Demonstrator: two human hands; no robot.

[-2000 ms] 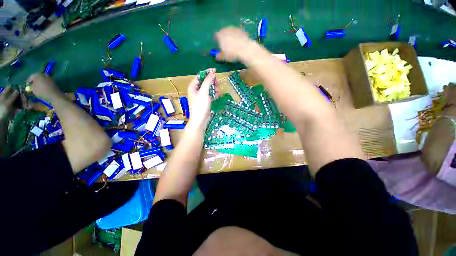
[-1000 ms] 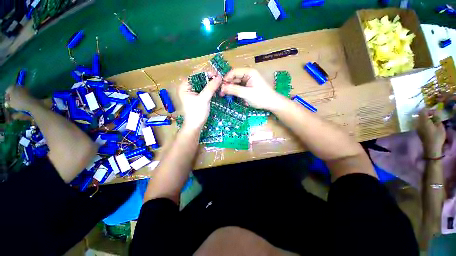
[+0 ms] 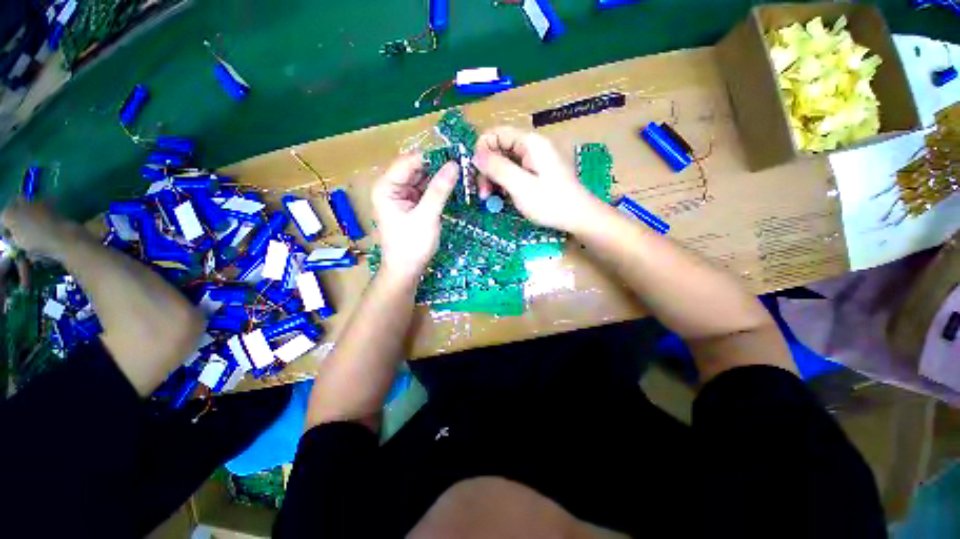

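Observation:
My left hand (image 3: 411, 205) and my right hand (image 3: 526, 177) meet above the board pile. My left fingers pinch a green circuit board strip (image 3: 457, 131) that sticks up between the hands. My right fingertips are at its right side. The round end of a blue battery pack (image 3: 494, 203) shows under my right fingers; whether they grip it is hidden. Overlapping green PCB panels (image 3: 474, 263) lie below the hands on the brown cardboard sheet (image 3: 674, 284).
A battery pile (image 3: 247, 263) is at left, beside a neighbour's arm (image 3: 116, 274). Blue packs lie on the green surface (image 3: 316, 74). At right are a loose pack (image 3: 665, 146), an open carton (image 3: 745, 105) of yellow pieces (image 3: 826, 84) and a white sheet (image 3: 868, 211). A black strip (image 3: 578, 108) lies beyond the boards.
Two seconds ago my right hand was over the green surface; it came back to my left hand by one second ago. Since then, the packs on the green surface have shifted left in view.

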